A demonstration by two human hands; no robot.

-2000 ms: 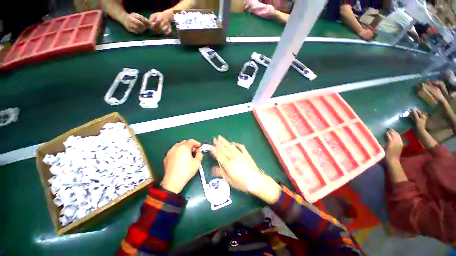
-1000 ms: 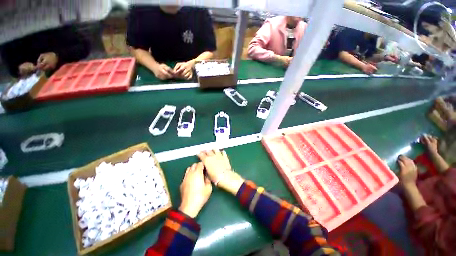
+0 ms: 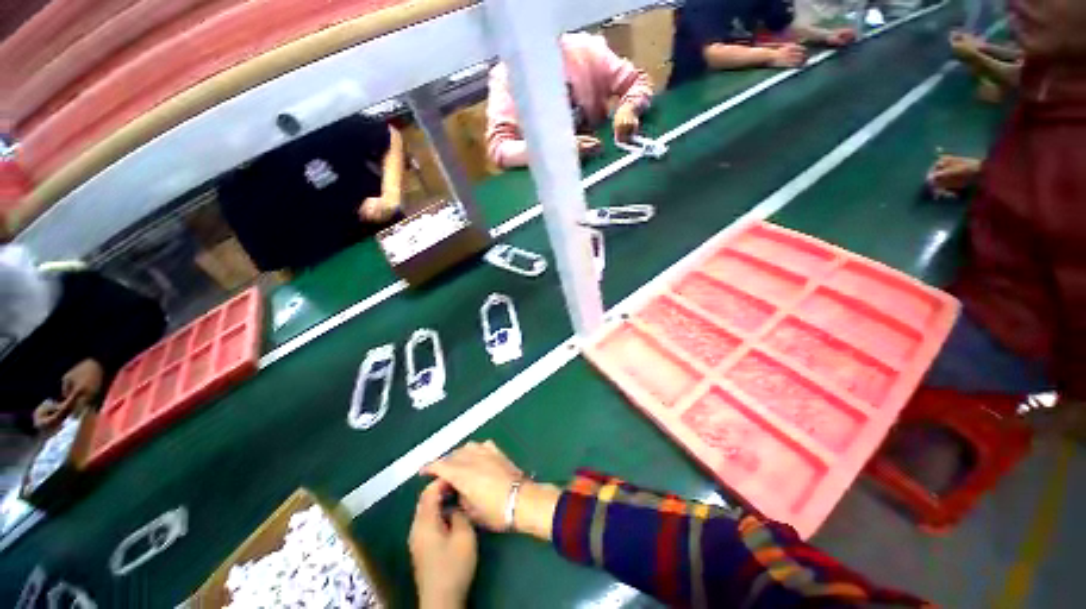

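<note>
My right hand (image 3: 482, 482) and my left hand (image 3: 443, 545) meet at the fingertips, low in the middle over the green worktop (image 3: 542, 434). A tiny dark spot shows between the fingers; I cannot tell what, if anything, they hold. An open carton (image 3: 348, 538) of small white parts (image 3: 298, 573) is left of my hands, cut off by the bottom edge. A pink-red compartment tray (image 3: 693, 443) with tiny grains in its pockets lies to the right. White plastic frames (image 3: 426, 390) lie on the belt (image 3: 322, 446) beyond my hands.
A slanting post (image 3: 554, 179) stands by the tray's far left corner. A shelf with pink-red trays (image 3: 203, 60) crosses the upper left. People sit across the line, with a carton (image 3: 443, 256) and a tray (image 3: 179, 383). A person in dark red (image 3: 1042, 214) and a red stool (image 3: 953, 458) are right.
The view has turned and tilted, bringing in the overhead shelf. Two seconds ago a white frame lay under my hands; one second ago a frame lay on the belt just beyond them. My hands remain together.
</note>
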